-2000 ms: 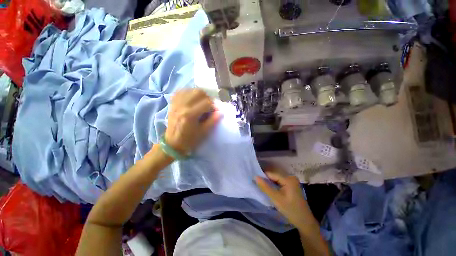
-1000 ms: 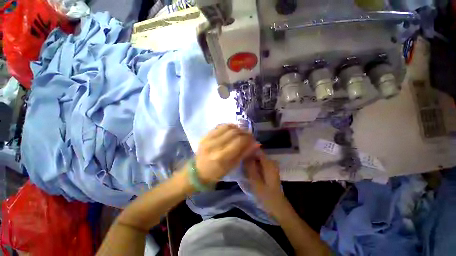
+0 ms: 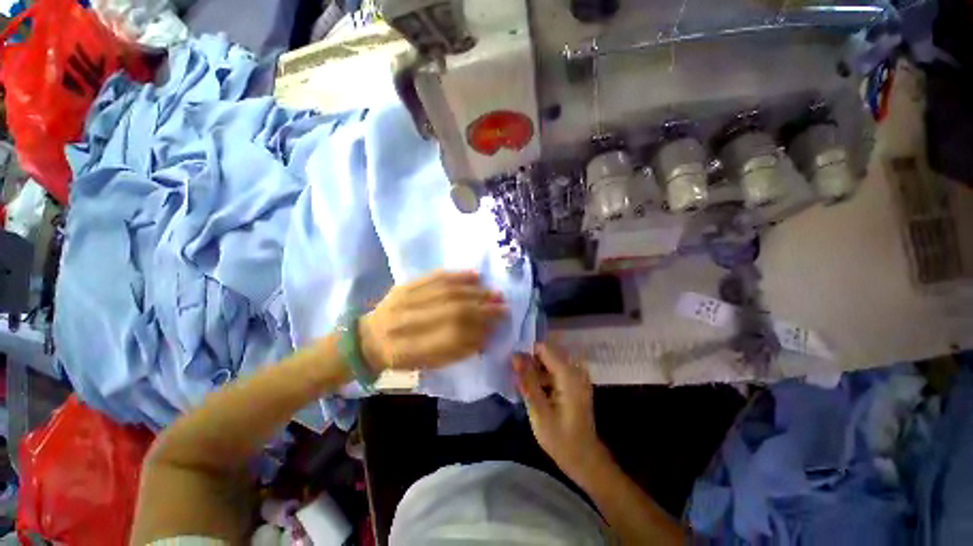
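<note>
A light blue garment piece point(image 3: 416, 229) lies over the machine bed, its right edge at the brightly lit needle area point(image 3: 510, 229) of the overlock machine point(image 3: 480, 80). My left hand point(image 3: 432, 325), with a green bracelet at the wrist, rests flat on the piece in front of the needle, fingers pointing right. My right hand point(image 3: 557, 400) is at the table's front edge and pinches the piece's lower right edge between thumb and fingers.
A crumpled light blue garment pile point(image 3: 160, 245) lies left. Red plastic bags point(image 3: 80, 480) are at the left. Printed labels point(image 3: 706, 309) lie on the table right of the needle. More blue fabric point(image 3: 790, 459) is below right. White spools point(image 3: 320, 523) lie below the table.
My left hand has moved left, away from my right hand, and now lies spread on the fabric. The piece lies flatter at the front edge. The blue folds hanging below have mostly gone from view.
</note>
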